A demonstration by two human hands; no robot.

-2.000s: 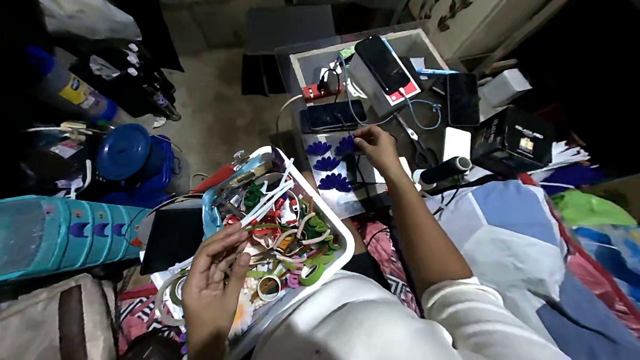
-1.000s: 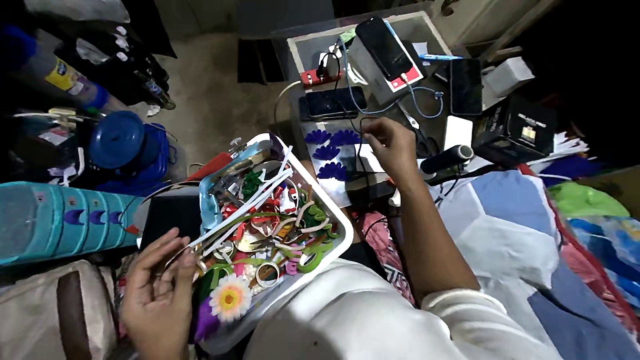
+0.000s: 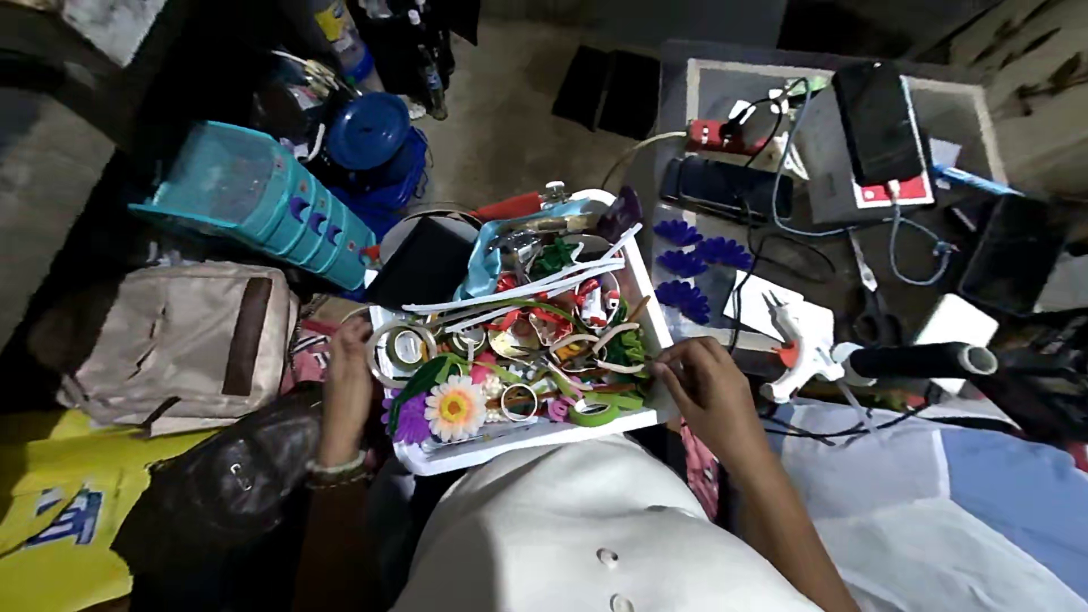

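A white plastic tray (image 3: 667, 327) lies across the lap, full of craft bits: white pipe cleaners (image 3: 527, 285), rolls of green tape (image 3: 593, 414), a peach and white flower (image 3: 456, 409) and a purple flower (image 3: 411, 418). My left hand (image 3: 348, 387) is at the tray's left edge, beside a large tape ring (image 3: 401, 353); its grip is partly hidden. My right hand (image 3: 701, 382) touches the tray's right edge with bent fingers; whether it pinches anything is unclear. Several purple scalloped petal pieces (image 3: 682, 302) lie beyond it on the table, near a white glue gun (image 3: 803, 344).
Phones (image 3: 880, 123), cables, a red power strip (image 3: 722, 136) and black scissors (image 3: 874, 319) lie on the table at the right. At the left stand a teal drawer unit (image 3: 255, 200) and a beige bag (image 3: 183, 340). A blue lidded container (image 3: 368, 132) is behind.
My right hand has moved from beside the purple petal pieces back to the tray's right edge. My left hand has gone to the tray's left edge. The view has shifted.
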